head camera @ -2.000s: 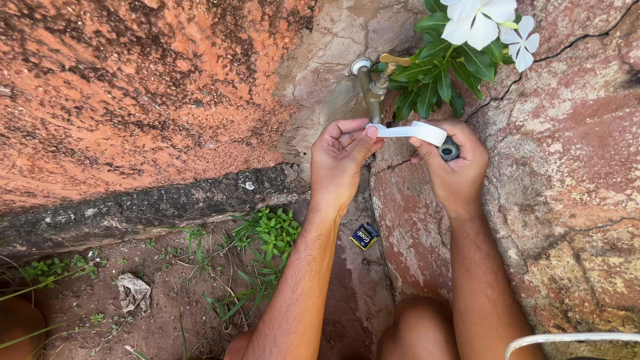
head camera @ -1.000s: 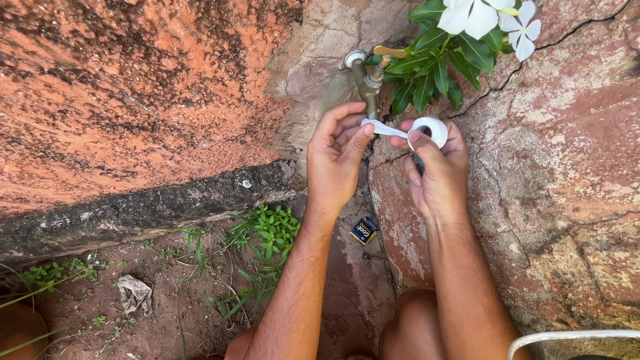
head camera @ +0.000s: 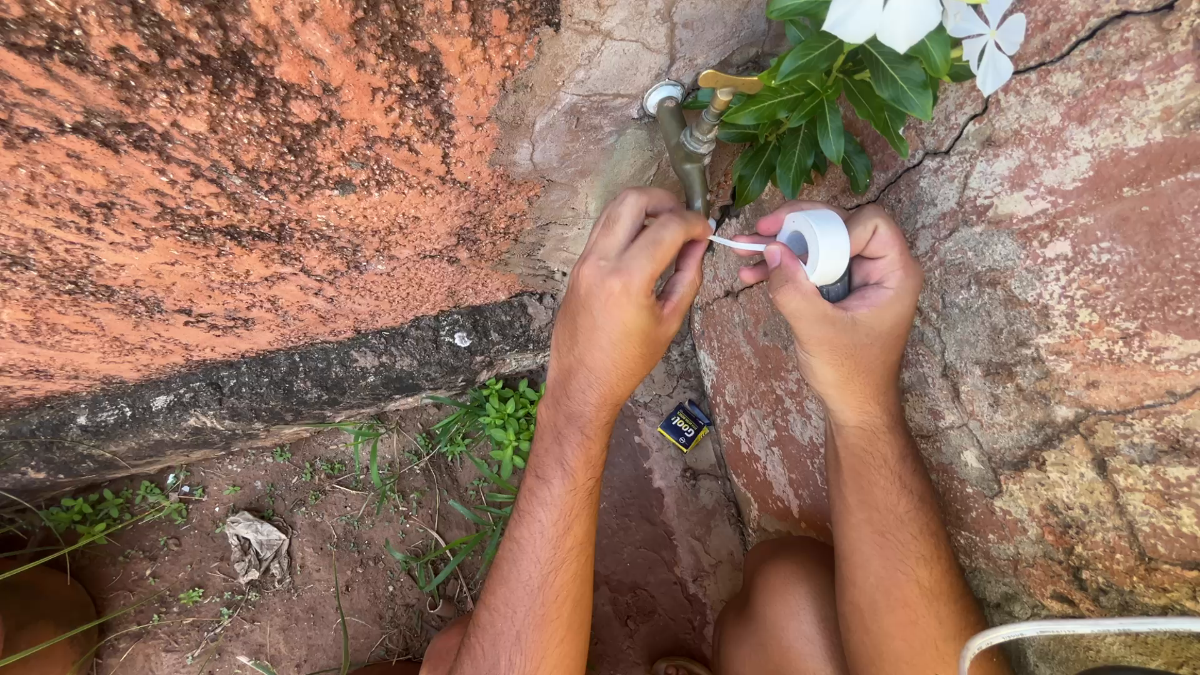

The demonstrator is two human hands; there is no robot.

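Note:
A metal tap (head camera: 689, 155) with a lever handle sticks out from the wall. At its spout end my left hand (head camera: 633, 281) pinches the free end of a white thread seal tape strip (head camera: 736, 244). The strip runs to the tape's white roll (head camera: 820, 246), which my right hand (head camera: 848, 300) holds between thumb and fingers, just right of the tap. A dark round fitting (head camera: 836, 286) sits in the right palm behind the roll, mostly hidden. My left fingers cover the mouth of the tap.
A leafy plant (head camera: 816, 103) with white flowers grows beside the tap. On the ground lie a small dark blue and yellow box (head camera: 684, 427) and a crumpled scrap (head camera: 257, 547). A white hose or cable (head camera: 1078, 626) curves at the lower right. Rough walls stand close around.
The left hand has turned, its back now facing up, with its fingertips by the tap's spout. The roll in the right hand has tilted, and the strip between the hands looks narrower.

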